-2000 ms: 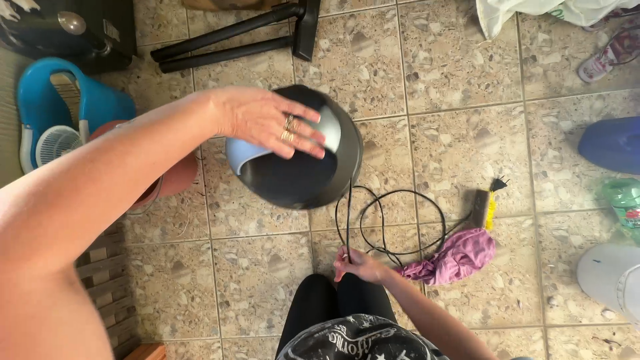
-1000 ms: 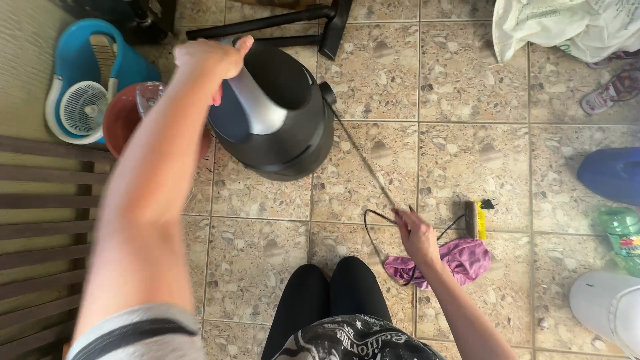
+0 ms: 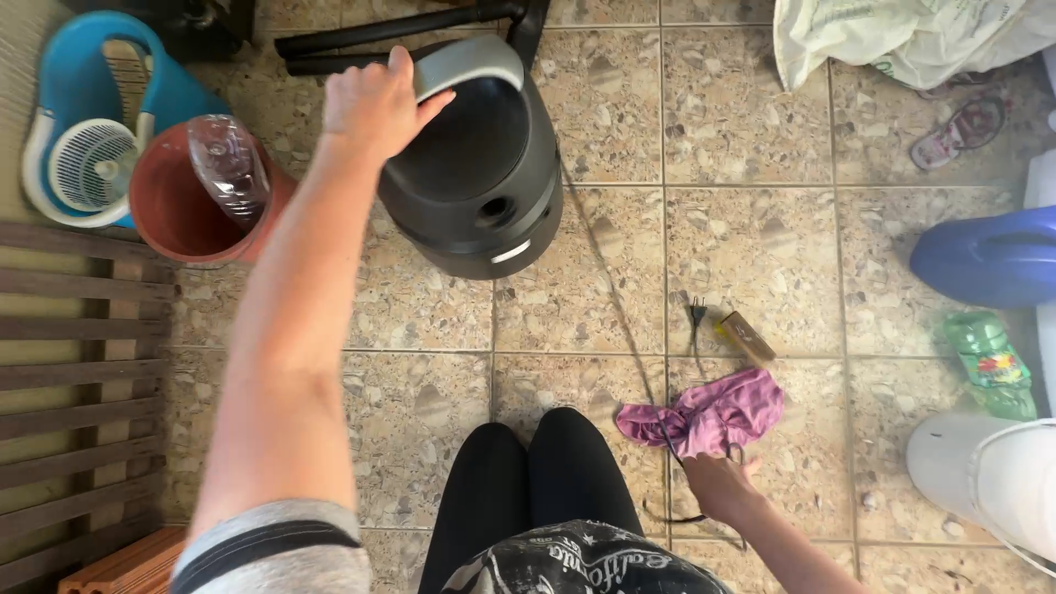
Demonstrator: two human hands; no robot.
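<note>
My left hand (image 3: 375, 107) is closed round the grey carry handle (image 3: 470, 64) of a black canister vacuum cleaner (image 3: 462, 165), whose round port faces my knees. The black power cord (image 3: 610, 285) runs from the vacuum's right side down to my right hand (image 3: 719, 487), which grips it just below a crumpled purple cloth (image 3: 726, 412). Part of the cord lies across the cloth. Its two-pin plug (image 3: 698, 312) rests on the tiles above the cloth, beside a small brush or block with a yellow edge (image 3: 747, 338).
Black tubes (image 3: 396, 29) lie behind the vacuum. At left are a blue mop bucket (image 3: 62, 74), a terracotta-coloured pot (image 3: 186, 198) holding a clear bottle, and a slatted wooden piece (image 3: 82, 330). Rightward are a sandal (image 3: 961, 132), blue jug (image 3: 990, 256), green bottle (image 3: 990, 363) and white bucket (image 3: 949, 470).
My left hand has gone from the vacuum's lid to its handle, and the vacuum has turned. My right hand has moved right along with the cord, down beside the purple cloth.
</note>
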